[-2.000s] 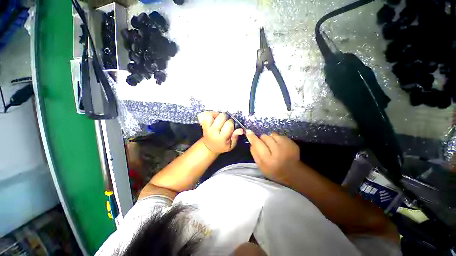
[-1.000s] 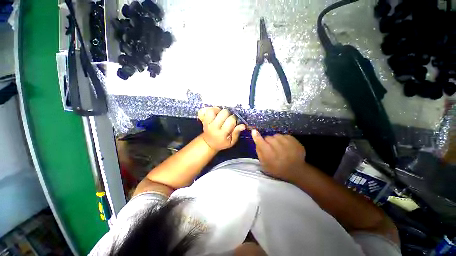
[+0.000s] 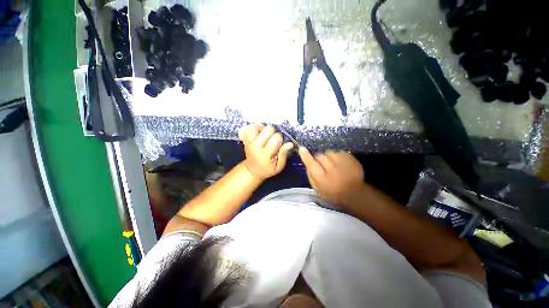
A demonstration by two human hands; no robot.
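My left hand (image 3: 265, 150) is bare and curled at the bench's front edge; what sits inside its fingers is mostly hidden, only a dark bit shows at the top. My right hand (image 3: 333, 174) is bare and closed on a thin hand tool (image 3: 288, 137), a narrow rod that slants up and left to my left fingers. Pliers (image 3: 313, 67) lie on the bench above my hands, handles spread in a V and jaws pointing away.
A heap of black parts (image 3: 171, 49) lies left, a larger heap (image 3: 490, 51) right. An electric screwdriver (image 3: 424, 96) lies right of the pliers. White boxes (image 3: 137, 39) with a black strap (image 3: 112, 99) stand left, beside a green surface (image 3: 63, 144). Bubble wrap (image 3: 385, 139) covers the front edge.
The view has shifted a little. My right hand has turned slightly and the thin tool shows at a slightly changed slant. Both hands keep their holds near each other.
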